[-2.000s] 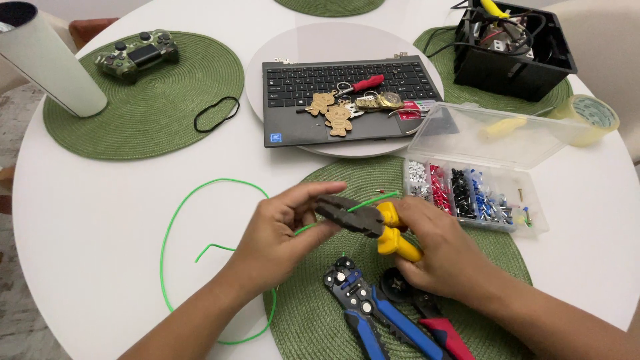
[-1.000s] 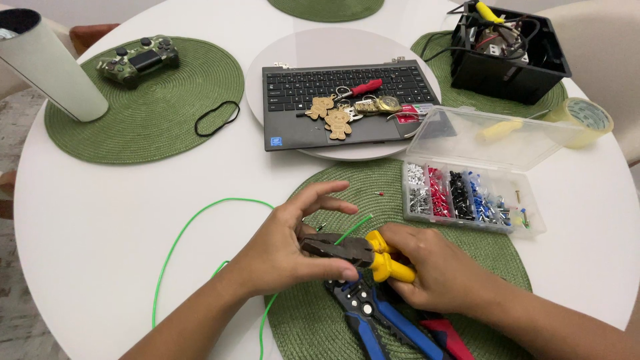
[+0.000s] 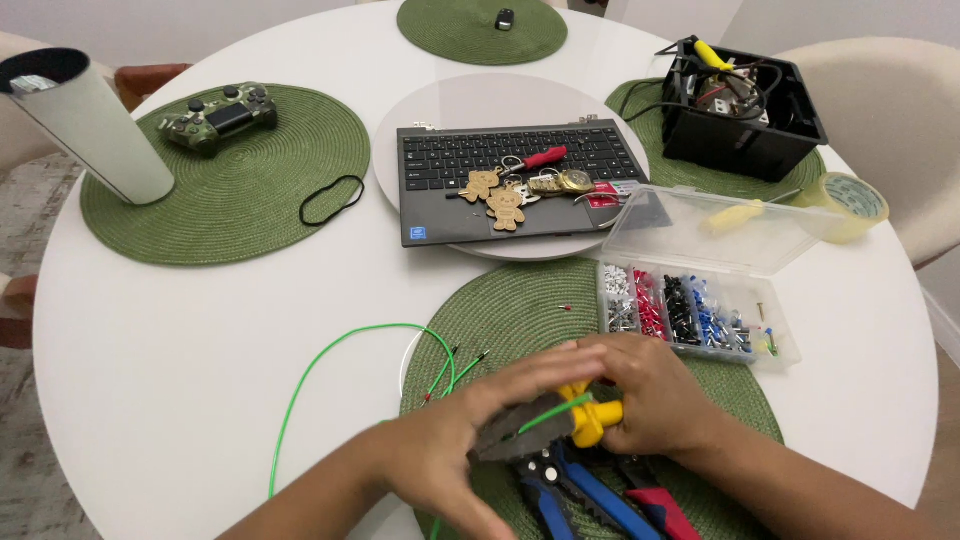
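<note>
My right hand (image 3: pixel 652 390) grips the yellow handles of combination pliers (image 3: pixel 596 420) over the near green mat. A green wire (image 3: pixel 553 414) lies across the dark plier jaws. My left hand (image 3: pixel 457 435) curves around the jaws with thumb and fingers apart; whether it touches them is unclear. A long green wire (image 3: pixel 296 386) loops over the white table to the left. Short green wires with ferrules (image 3: pixel 469 369) lie on the mat beyond my left hand. Beneath the pliers are a blue-handled wire stripper (image 3: pixel 600 491) and a red-and-blue-handled tool (image 3: pixel 664 510), partly hidden.
An open clear box of ferrules (image 3: pixel 679 311) stands beyond my right hand. Farther back are a laptop base (image 3: pixel 450 214) with keys and a watch on it, a black box with cables (image 3: pixel 742 142) and a tape roll (image 3: pixel 847 206). A game controller (image 3: pixel 221 120) and a white tube (image 3: pixel 105 135) stand left.
My left hand's fingers have spread from around the wire and jaws. Both hands and the pliers sit lower in the view. Short wires on the mat now show beyond my left hand.
</note>
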